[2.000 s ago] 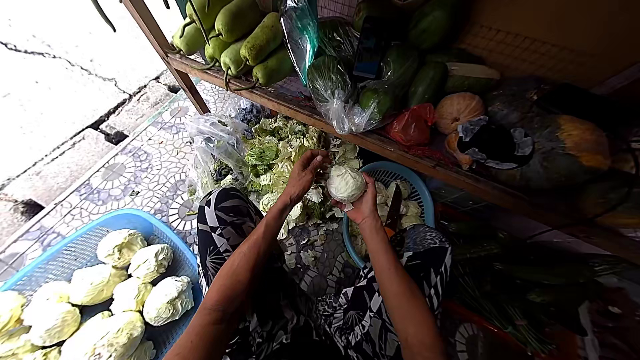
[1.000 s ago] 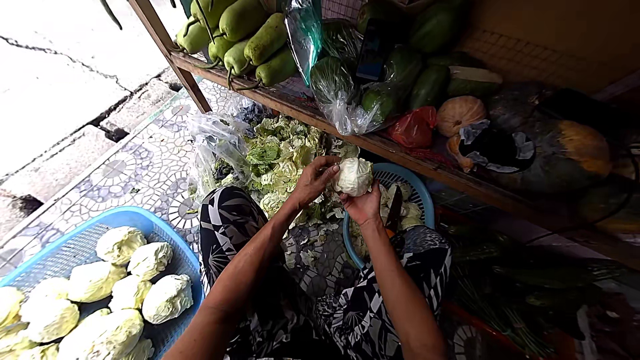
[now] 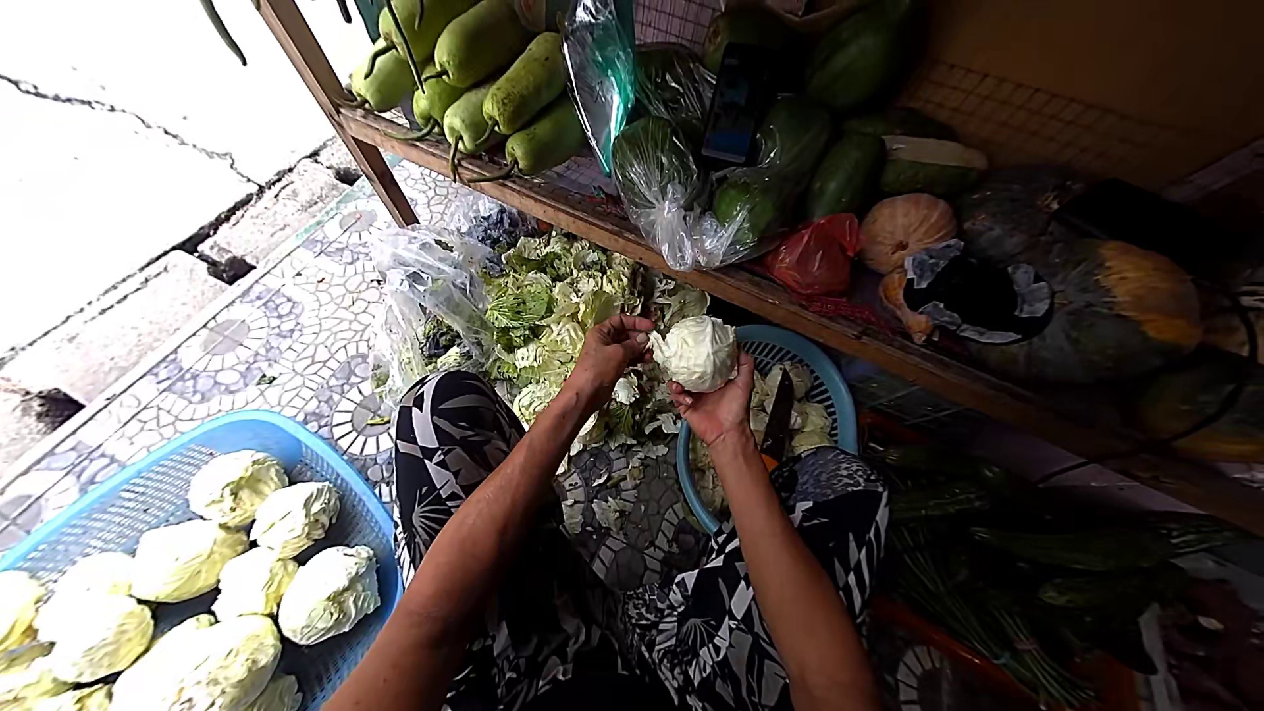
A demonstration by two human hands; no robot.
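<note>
A pale, peeled cabbage head (image 3: 697,354) rests in my right hand (image 3: 719,400), which cups it from below and the right. My left hand (image 3: 614,354) is at its left side, thumb and fingers pinched at the edge of a leaf. Below and behind the right wrist is a round blue plastic basket (image 3: 844,395) with cabbage pieces and a knife (image 3: 779,420) with a dark blade and an orange part at its handle. Torn cabbage leaves (image 3: 563,296) lie heaped on the floor beyond my left hand.
A blue plastic crate (image 3: 365,484) holds several cabbage heads (image 3: 331,592) at left. A wooden shelf (image 3: 849,341) with green gourds (image 3: 528,84), bagged vegetables and squashes (image 3: 904,232) runs above the leaf heap. Clear plastic bags (image 3: 425,286) lie beside the leaves. Green vegetables are at lower right.
The cabbage has been turned in my hands. My left hand, on the cabbage's upper left a second ago, is now at its left edge with the fingers pinched.
</note>
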